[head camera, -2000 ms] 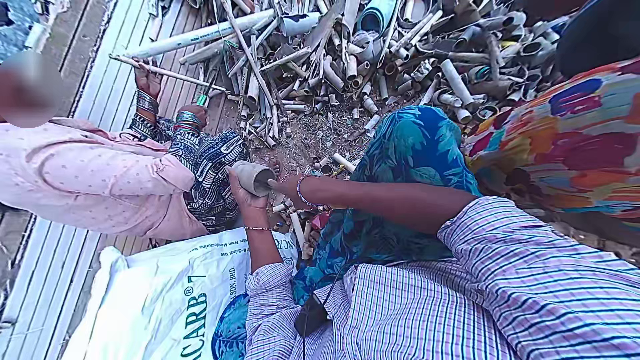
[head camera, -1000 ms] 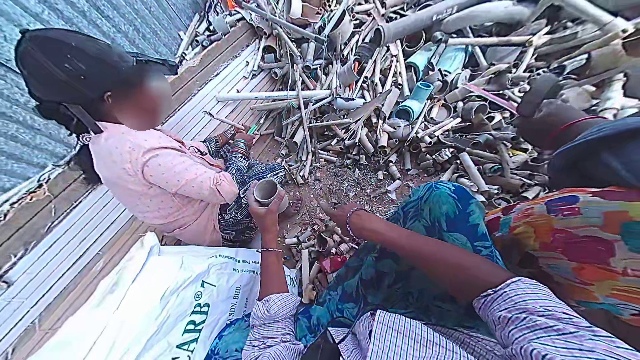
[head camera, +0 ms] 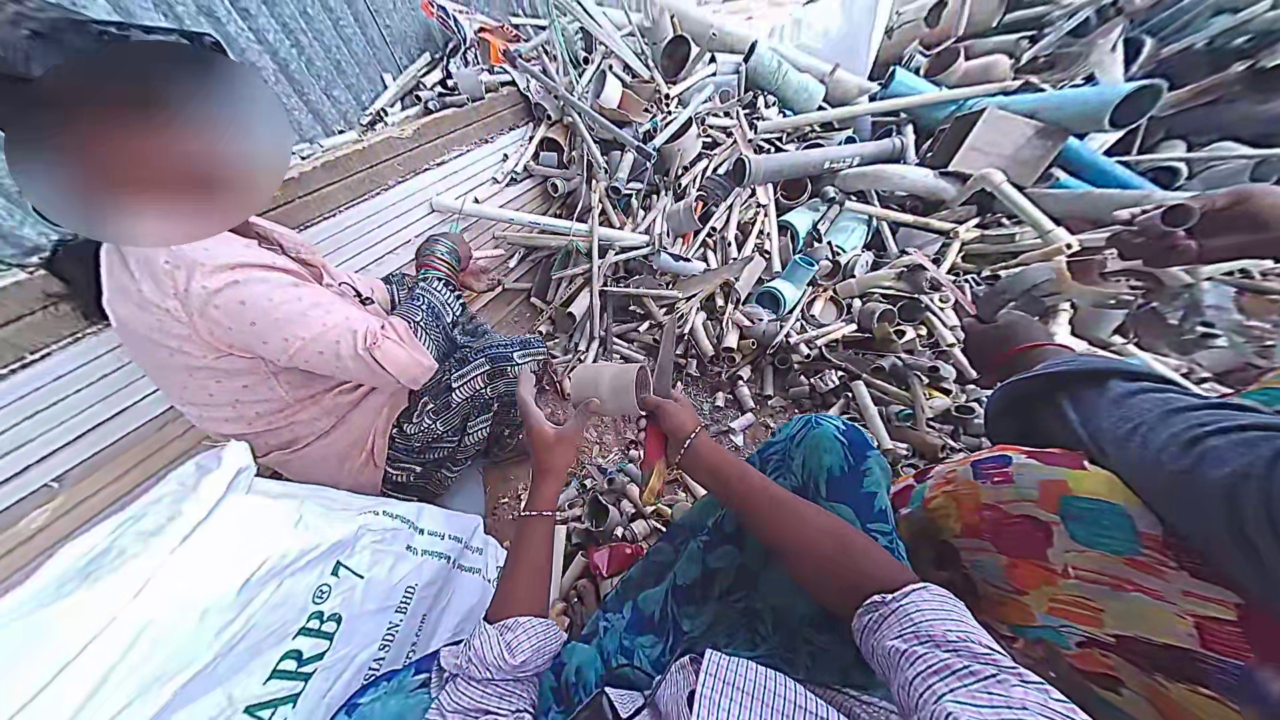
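Observation:
A short, wide grey plastic pipe piece is held up between my hands, its hollow end toward the right. My left hand is at its left end, fingers spread, the thumb close to or touching its lower edge. My right hand is closed around a knife with a dull, worn blade pointing up and a red and yellow handle below the fist. The fingers of that hand are also against the pipe piece's right rim. Whether they grip it is hard to tell.
Scrap pipes and fittings are heaped ahead. A person in a pink top sits at left by long white strips. A printed white sack lies lower left. Another person's hands reach in at right, beside colourful patterned cloth.
My left hand's fingers have spread from around the pipe piece, which has tipped from hollow end up to hollow end rightward. My right hand has come up to its rim. The view has shifted.

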